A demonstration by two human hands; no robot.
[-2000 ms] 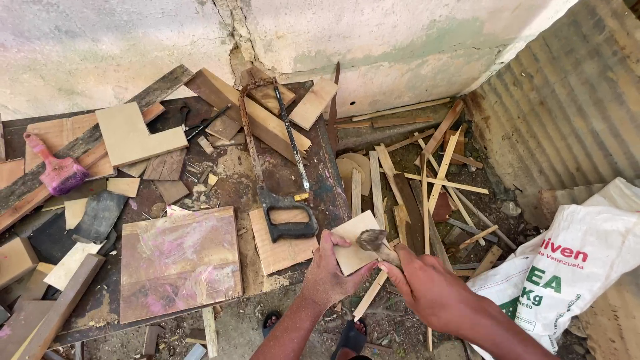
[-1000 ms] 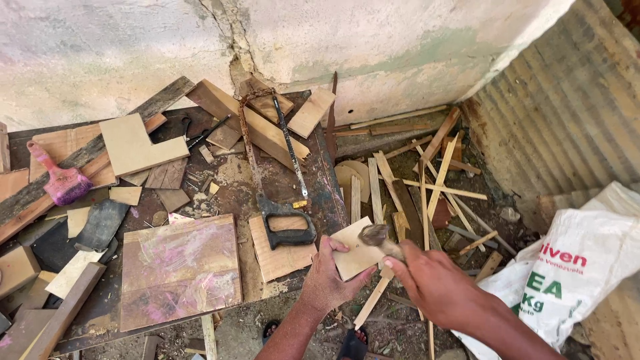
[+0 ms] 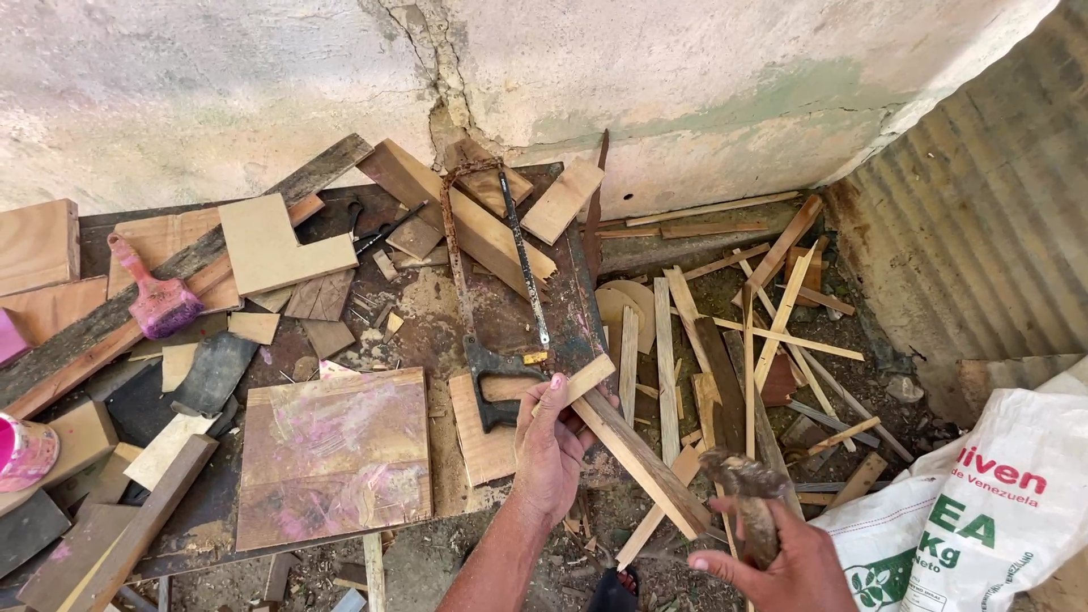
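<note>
My left hand (image 3: pixel 552 455) grips a thin light wooden board (image 3: pixel 591 378), turned nearly edge-on, and a longer wooden strip (image 3: pixel 642 463) that slants down to the right. They touch or overlap near my fingers; whether they are joined I cannot tell. In my right hand (image 3: pixel 782 557), at the lower right, is a worn hammer (image 3: pixel 744 476), its head close to the strip's lower end. A hacksaw with a black handle (image 3: pixel 493 378) and rusty frame lies on the worktable just beyond my left hand, over a small wooden board (image 3: pixel 480 433).
The worktable (image 3: pixel 365 297) bears a paint-stained square board (image 3: pixel 336 455), a pink-stained paintbrush (image 3: pixel 157 293), an L-shaped board (image 3: pixel 280 246) and a paint-smeared container (image 3: pixel 25 450). Wood strips (image 3: pixel 667 365) litter the ground. A white sack (image 3: pixel 977 484) stands near corrugated metal sheeting (image 3: pixel 994 212). A cracked wall is behind.
The light board has turned from face-up to nearly edge-on, showing the longer strip with it. The hammer, earlier over the board, has moved away from it, down and to the right.
</note>
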